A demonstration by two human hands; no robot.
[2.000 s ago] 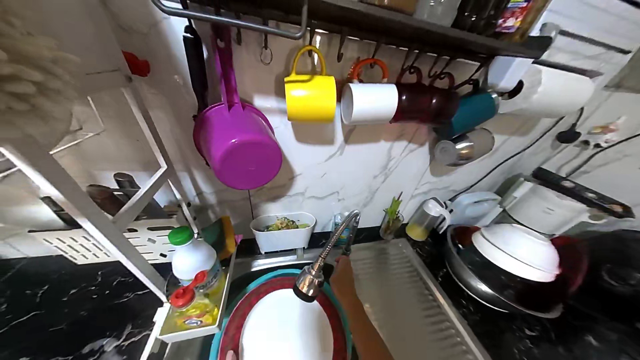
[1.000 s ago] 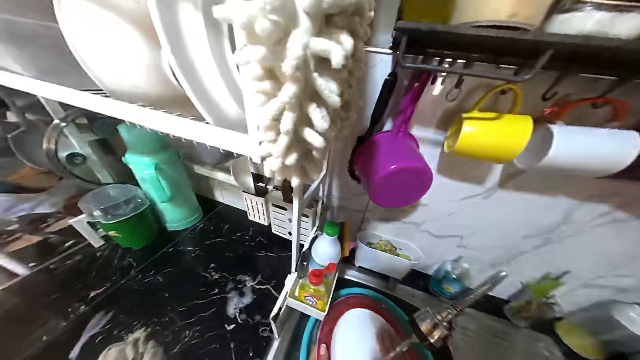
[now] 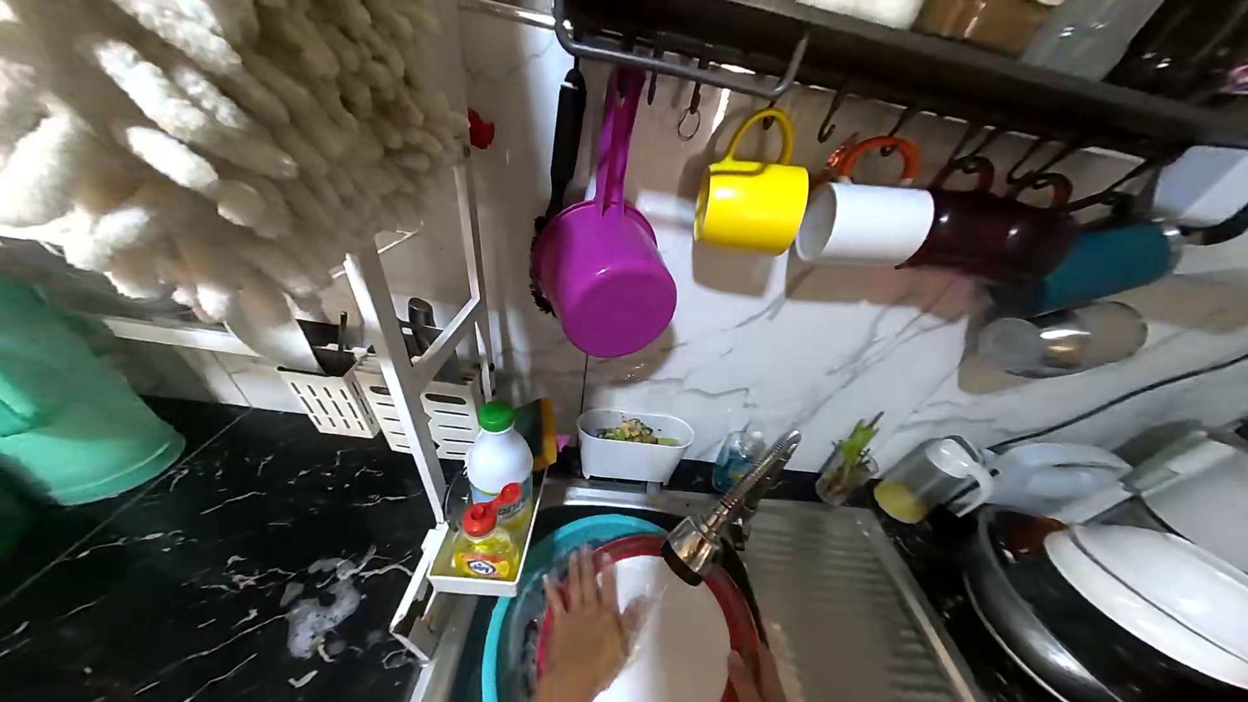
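My left hand (image 3: 585, 634) lies with fingers spread on the rim of a white plate with a red border (image 3: 673, 634), which sits in a teal basin (image 3: 502, 624) in the sink. At the plate's lower right edge is my right hand (image 3: 756, 678), mostly cut off by the frame; its grip is hard to make out. A flexible metal faucet (image 3: 694, 541) hangs over the plate's upper edge. Left of the basin, a white caddy (image 3: 473, 585) holds a yellow dish soap bottle (image 3: 485, 546) and a white bottle with a green cap (image 3: 499, 453).
A ribbed metal drainboard (image 3: 829, 595) is right of the basin, beside stacked white bowls (image 3: 1160, 585). Soap suds (image 3: 322, 609) lie on the black marble counter (image 3: 205, 546). A purple saucepan-shaped dipper (image 3: 609, 283) and several mugs (image 3: 751, 205) hang above. A fluffy cream duster (image 3: 214, 127) hangs upper left.
Two seconds ago my right arm reached to the faucet; now that hand is low by the plate. My left hand now lies spread on the plate. The view swung left and partly back.
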